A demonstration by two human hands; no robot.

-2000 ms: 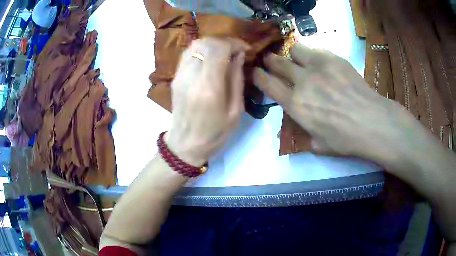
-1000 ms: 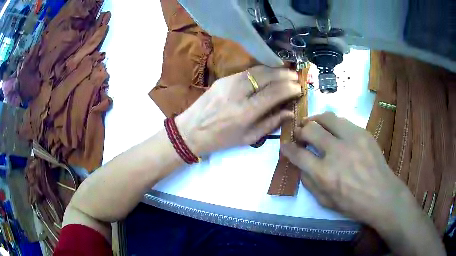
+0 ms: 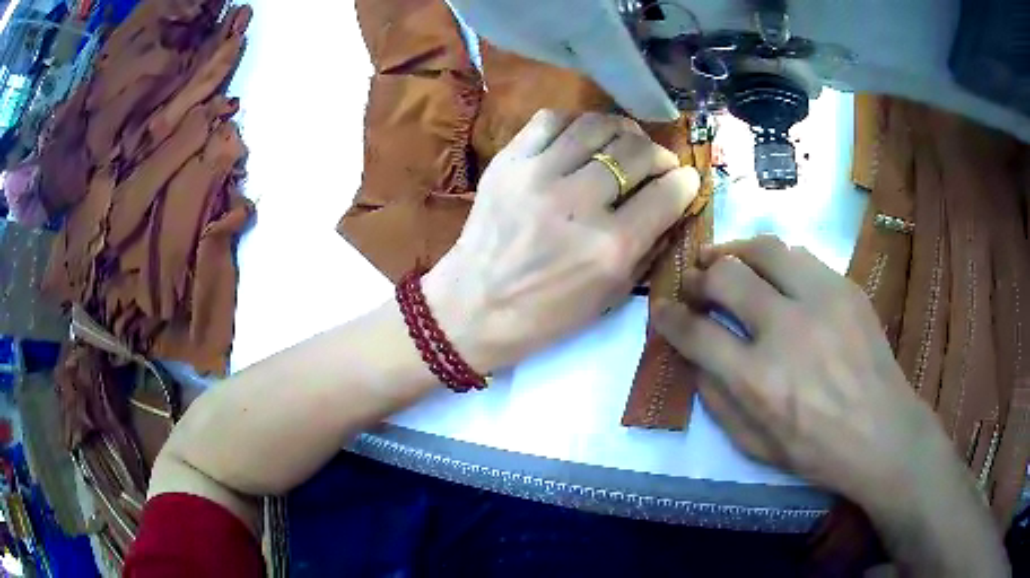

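My left hand [image 3: 576, 226], with a gold ring and a red bead bracelet, presses the rust-brown fabric panel [image 3: 412, 124] and the top of the zipper tape together, its fingertips just below the presser foot [image 3: 703, 127]. My right hand [image 3: 791, 350] pinches the left-to-right middle of the zipper tape [image 3: 663, 373], whose lower end lies loose on the white table. The panel spreads to the left of the needle, with gathers along a seam. The edge under my left fingers is hidden.
The sewing machine head [image 3: 858, 45] fills the upper right, with a round knob [image 3: 775, 158] below it. A ruffled panel stack [image 3: 147, 192] lies left. A zipper bundle [image 3: 937, 282] lies along the right edge. The ruler-like table edge [image 3: 565, 490] runs across the front. Brown strips hang lower left.
Since the oldest frame, the panel has been spread left and the zipper tape brought under the foot. Over the last second, my left fingers have curled more at the foot; my right hand still grips the tape.
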